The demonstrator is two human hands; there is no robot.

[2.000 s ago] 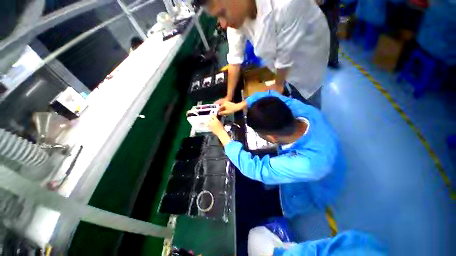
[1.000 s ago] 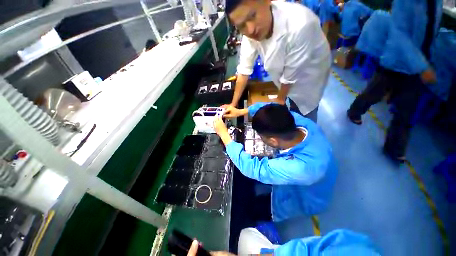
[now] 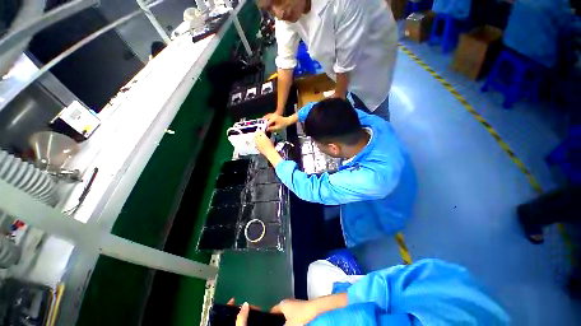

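Observation:
A flat dark object, maybe a device or case (image 3: 264, 316), lies at the bottom edge of the view over the green bench. My right hand (image 3: 296, 312), in a blue sleeve, holds its right end. The fingers of my left hand (image 3: 242, 313) grip its left part; the rest of this hand is cut off by the edge. The object's lower side is also cut off. Shiny black trays (image 3: 232, 204) lie beyond on the bench, with a pale ring (image 3: 255, 230) on them.
A seated worker in blue (image 3: 376, 184) handles a white housing (image 3: 245, 141). A person in a white shirt (image 3: 363, 51) leans over the bench. A white metal bar (image 3: 159, 260) crosses at left. A white and blue item (image 3: 325, 277) is beside my sleeve. Cartons (image 3: 474, 54) stand farther off.
My hands and the dark object, out of view two seconds ago, now show at the bottom edge. More of my right sleeve shows. A walking person at right has mostly left the view.

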